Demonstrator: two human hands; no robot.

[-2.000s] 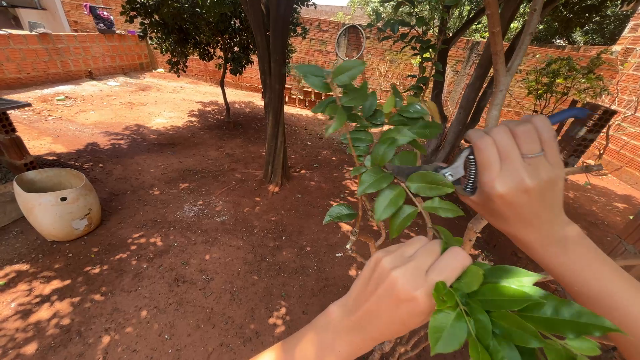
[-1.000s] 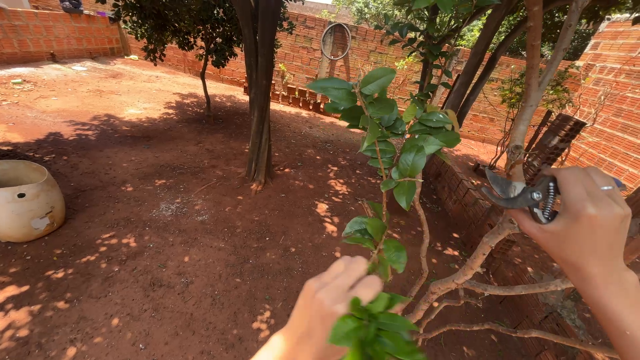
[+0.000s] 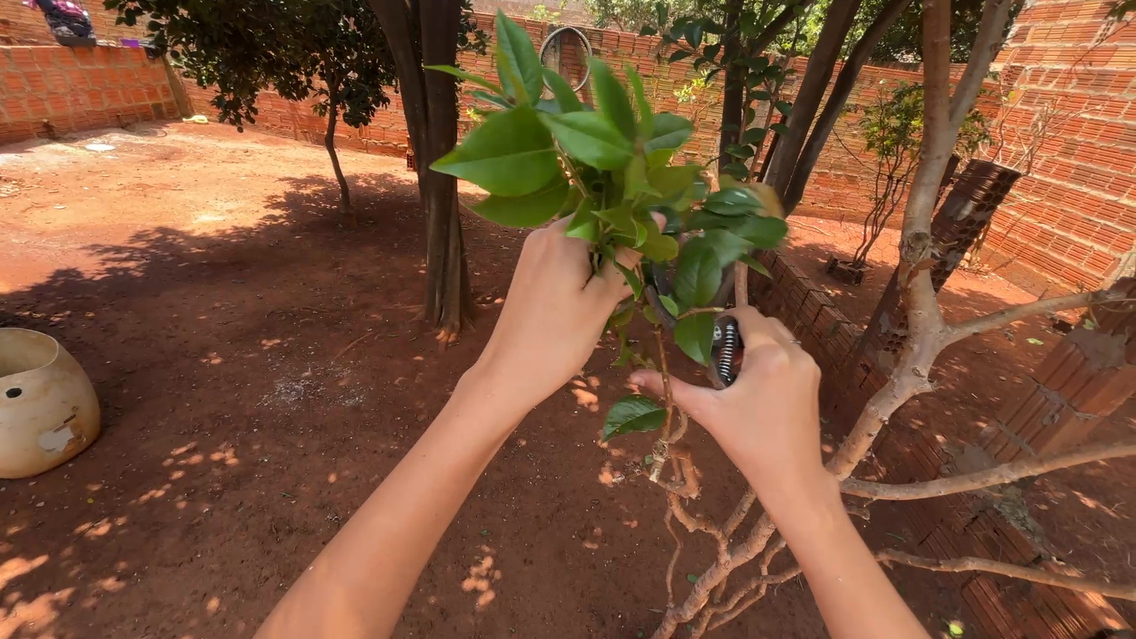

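Note:
My left hand (image 3: 568, 302) is closed around a bunch of leafy green cuttings (image 3: 577, 146), held up near the middle of the view. Just right of it and lower, my right hand (image 3: 763, 390) grips a pair of pruning shears (image 3: 727, 348) with a coiled spring. The blades reach up behind the leaves and are mostly hidden, so whether they touch a stem I cannot tell. Leaves still on a thin upright stem (image 3: 663, 377) hang between both hands. Below, that stem meets the knobbly bare branches (image 3: 723, 564) of the shrub.
Thick bare branches (image 3: 914, 337) spread at the right, beside a low brick border (image 3: 816, 311). A dark tree trunk (image 3: 439, 177) stands behind my left hand. A pale round pot (image 3: 44, 408) sits on the red soil at the left. Brick walls (image 3: 80, 89) bound the yard.
My left hand has risen from low in the view with the leafy bunch. My right hand, with the shears, has moved left from the bare branch to the leafy stem.

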